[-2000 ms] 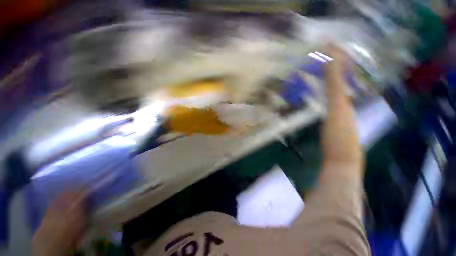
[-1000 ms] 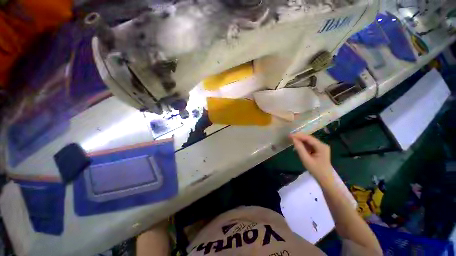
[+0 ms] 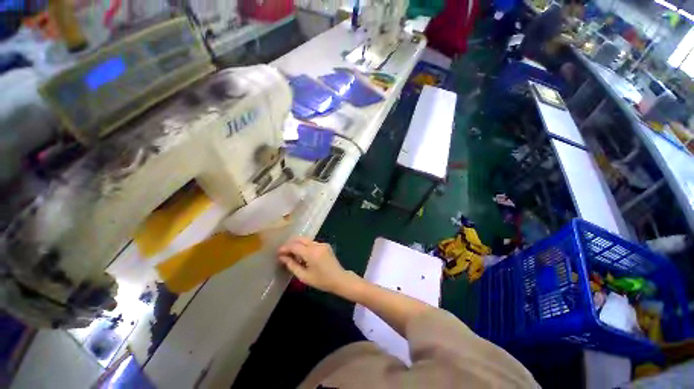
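My right hand is at the front edge of the machine table, fingers curled; nothing can be made out in it. My left hand is out of the picture. The off-white sewing machine stands at the left, its lamp lighting the needle area. A yellow fabric piece lies flat right of the needle, and another yellow piece lies behind it. A white piece lies beside them. The corner of a blue template shows at the bottom edge.
More blue templates lie beyond the machine. A control box is behind the head. White benches stand on the green floor. A blue crate with scraps is at the right, near yellow fabric on the floor.
The view has swung to the right, showing the aisle and crate. Most of the near templates and the left forearm have left the picture. My right hand is now at the table edge.
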